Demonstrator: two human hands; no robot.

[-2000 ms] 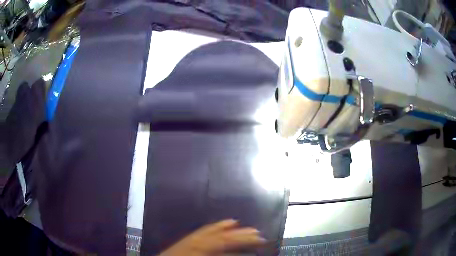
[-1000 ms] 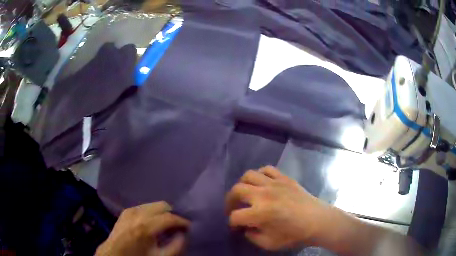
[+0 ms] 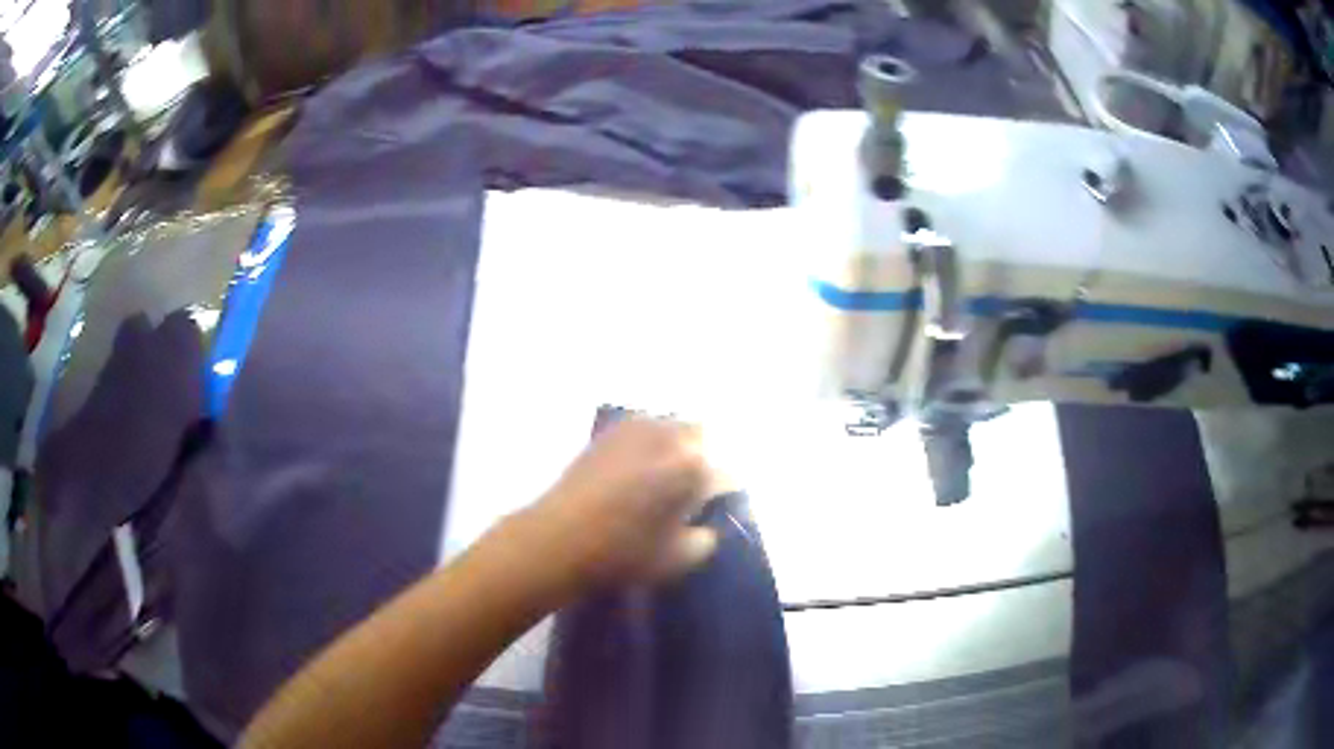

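My left hand (image 3: 637,490) reaches in from the lower left and is closed on the top end of a dark purple-grey fabric panel (image 3: 666,666). The panel hangs from the hand towards the front edge, left of the needle area. The hand is slightly blurred, and its fingertips are hard to make out. The sewing machine head (image 3: 951,278) is right of the hand, with a gap between them. A dark ribbed cylinder (image 3: 948,461) shows below the head. My right hand is not in view.
A wide purple-grey panel (image 3: 344,395) lies at left, over a blue strip (image 3: 249,315). Another fabric strip (image 3: 1148,556) hangs over the front at right. Heaped fabric (image 3: 600,95) lies behind the white bed (image 3: 571,293). A grey ruler (image 3: 907,720) runs along the front edge.
The view has swung back right. The curved panel no longer lies flat beside the needle. My left hand has moved up onto a fabric end, and my right hand has left view.
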